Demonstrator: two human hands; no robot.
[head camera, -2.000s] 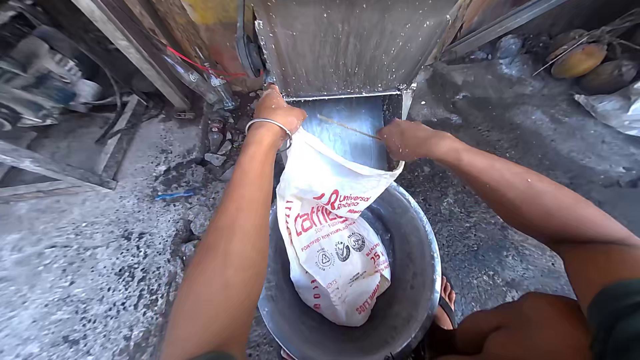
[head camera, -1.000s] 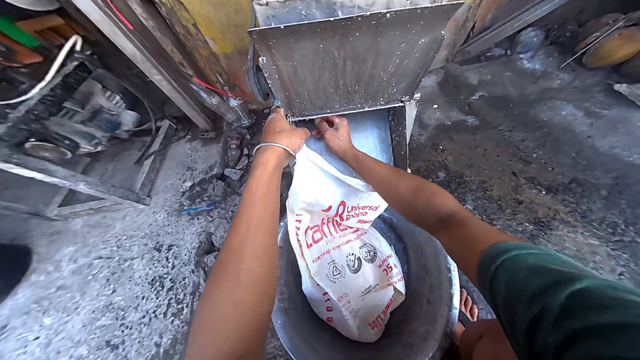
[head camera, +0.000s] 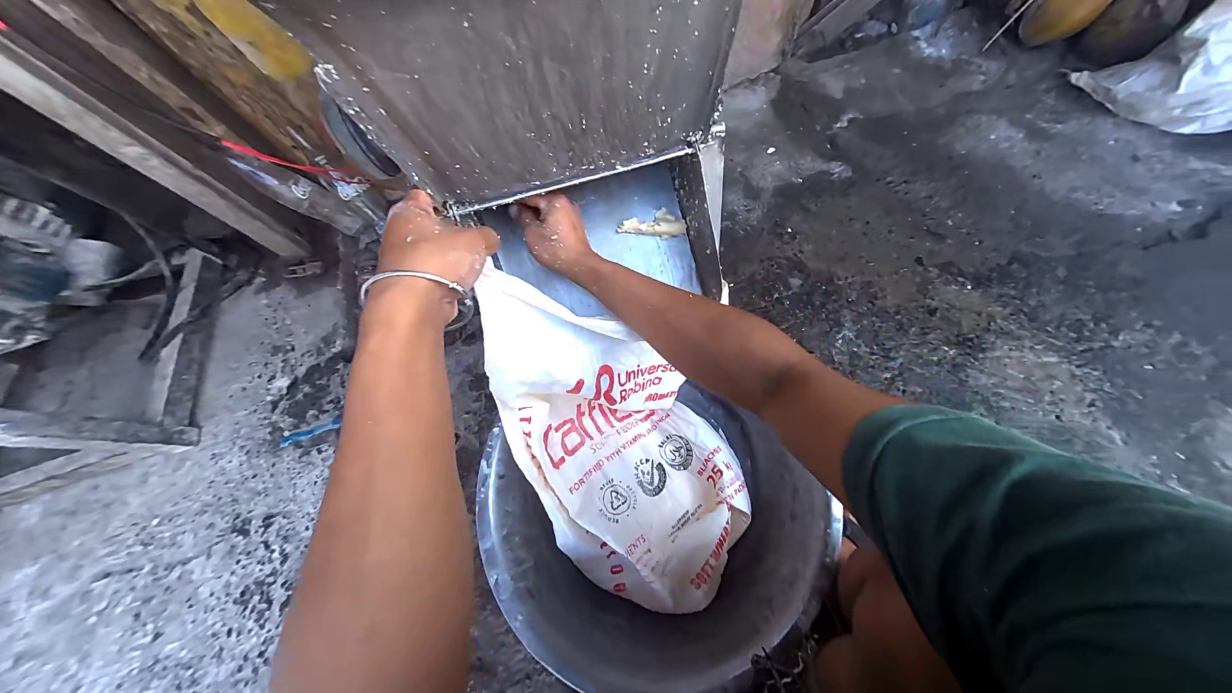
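A white printed flour sack (head camera: 616, 472) hangs from the lower end of a metal chute (head camera: 606, 241) into a large metal basin (head camera: 520, 577). With a bracelet at its wrist, my left hand (head camera: 428, 245) grips the sack's upper left corner beside the chute's edge. My right hand (head camera: 551, 231) rests on the chute just under the lip of an upright metal panel (head camera: 539, 87), its fingers curled; whether they hold anything cannot be told. A pale, soft-looking lump (head camera: 653, 225) lies on the chute to the right of that hand.
Wet concrete floor surrounds the basin. A wooden frame (head camera: 178, 356) with machinery stands at the left, near a blue strip (head camera: 310, 433) on the floor. A white plastic sack (head camera: 1169, 82) and yellowish coconuts (head camera: 1059, 19) lie at the upper right.
My right hand has gone from the sack's right upper corner to the left part of the chute. The pale lump now shows on the chute. My left hand stays at the left corner.
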